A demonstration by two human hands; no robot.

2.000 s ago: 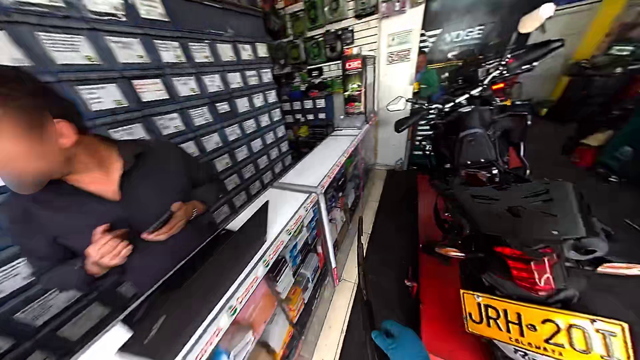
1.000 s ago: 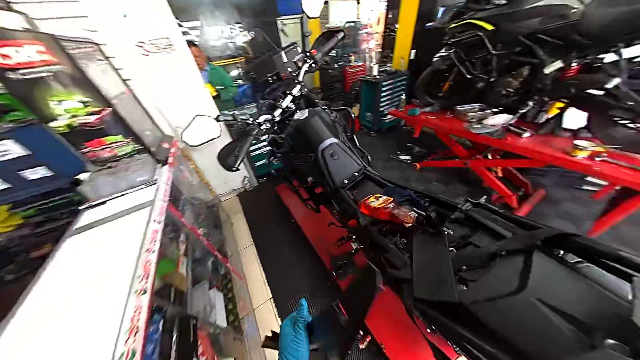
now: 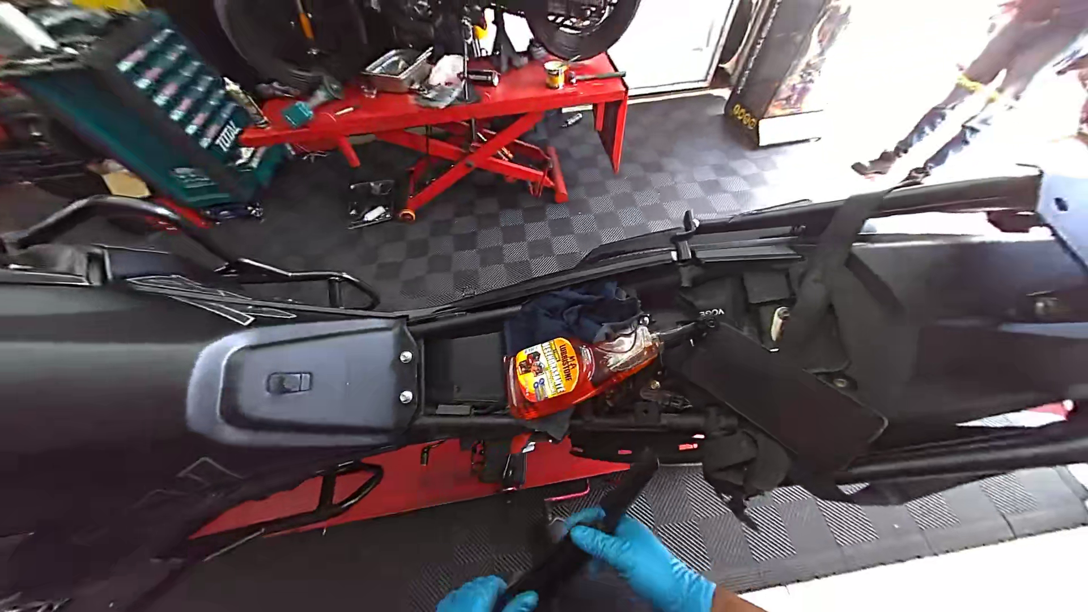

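Both my hands wear blue gloves and hold a long black part, its exact kind unclear, at the bottom of the view. My right hand (image 3: 633,552) grips its middle, with the thumb and fingers around it. Lower and to the left, partly cut off by the frame edge, my left hand (image 3: 486,595) holds its near end. The black part (image 3: 629,491) slants up toward the motorcycle frame (image 3: 680,421). On the open frame lies a bottle of red-orange liquid (image 3: 552,374) on its side, against a dark blue cloth (image 3: 569,313). A black strap (image 3: 837,246) crosses the tail.
The motorcycle's black seat (image 3: 127,357) spans the left. Under it shows a red lift platform (image 3: 399,484). Beyond stand a red lift table (image 3: 510,93) with tools, a green tool cabinet (image 3: 161,110) and a display box (image 3: 782,76). A person (image 3: 977,93) is at the upper right.
The view has swung far, from the shop counter to the motorcycle seen from above. Both gloved hands now show on the black part; one glove was visible earlier.
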